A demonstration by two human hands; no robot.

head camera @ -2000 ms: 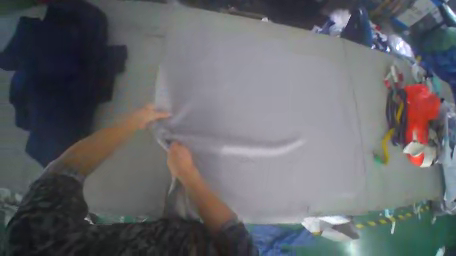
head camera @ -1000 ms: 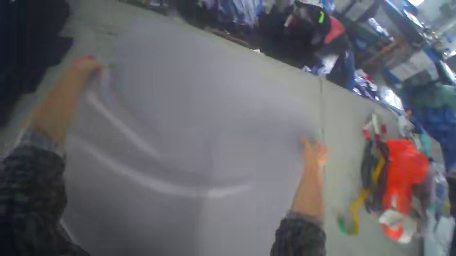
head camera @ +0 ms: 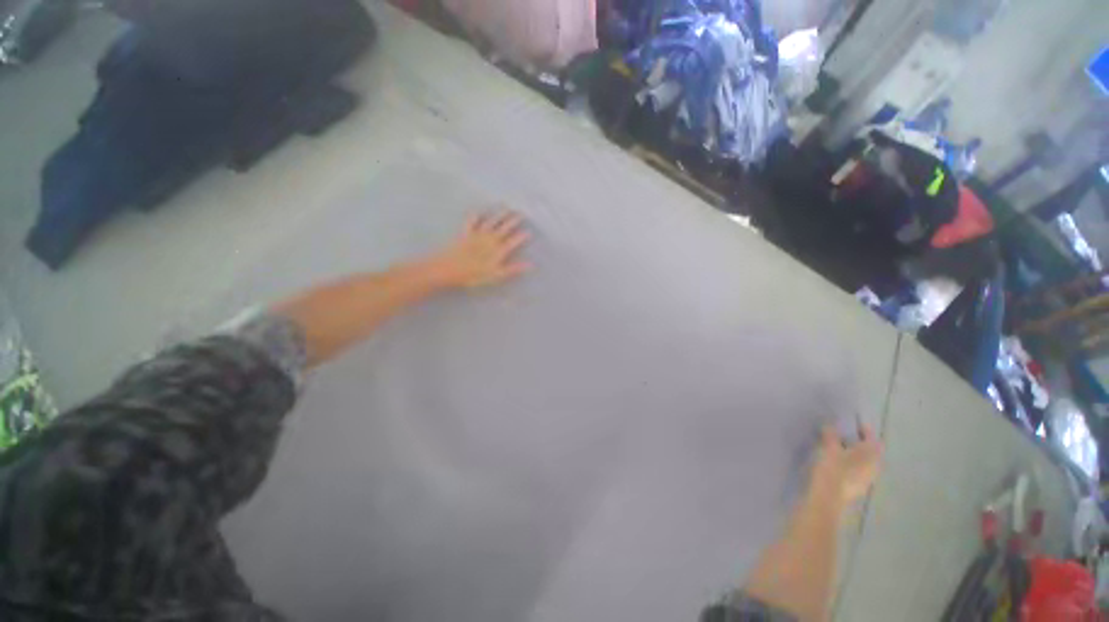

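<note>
A large grey fabric panel (head camera: 632, 401) lies spread on the pale grey cutting table (head camera: 134, 328), mostly smooth with faint folds. My left hand (head camera: 490, 249) rests on the cloth with its fingers spread, left of the picture's middle. My right hand (head camera: 849, 459) lies at the cloth's right edge, near the table seam, fingers apart. Neither hand holds anything that I can see. The picture is a little blurred, and the cloth's near edge is not visible.
Navy cut pieces (head camera: 201, 103) lie on the table at the upper left. A red plastic bag (head camera: 1056, 592), dark coil and red-and-white handles (head camera: 1012, 525) are at the lower right. Heaped blue and white cloth (head camera: 711, 79) and other clutter stand beyond the table's far edge.
The view has turned. My hands, earlier together at the cloth's left edge, have moved apart. My left hand has let go of the raised cloth and lies on it. The long raised folds have flattened.
</note>
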